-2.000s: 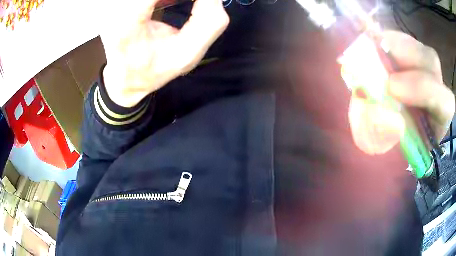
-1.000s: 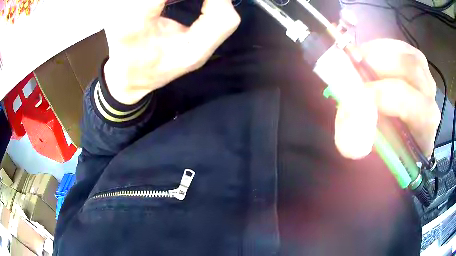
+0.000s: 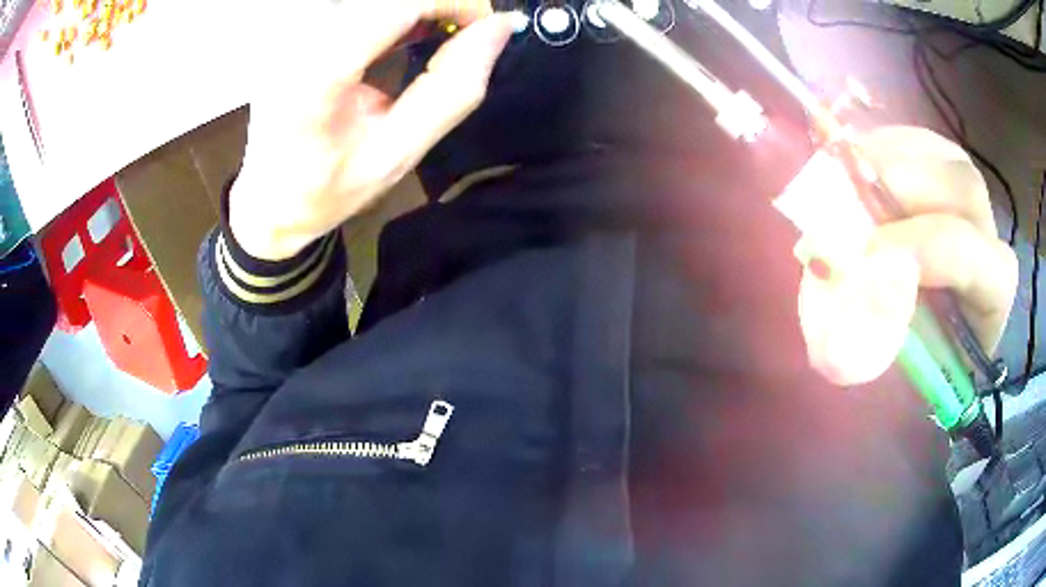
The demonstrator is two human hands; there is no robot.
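My right hand (image 3: 918, 247) is closed around the green-handled soldering iron (image 3: 943, 373), at the right. Its metal shaft and the thin solder feed tube (image 3: 677, 63) run up and left toward a row of round black parts with pale shiny centres (image 3: 557, 21) at the top edge. The tube's end overlaps one of these parts. My left hand (image 3: 344, 143) is at the upper left, its fingertips close beside the row's left end. A small yellow spot shows by its fingers, and glare and the frame edge hide whether it holds anything.
A loose pile of small orange-yellow components (image 3: 92, 25) lies on the bench at the top left, near a thin reddish stick (image 3: 29, 92). Below the bench are a red plastic stool (image 3: 132, 327), cardboard (image 3: 172, 218) and cartons (image 3: 98, 464). Black cables (image 3: 986, 172) hang at the right.
The round parts and the yellow pile show more fully at the top. The iron and my right hand moved left, then back right and slightly down. My left hand's fingertips moved a little left from a second ago.
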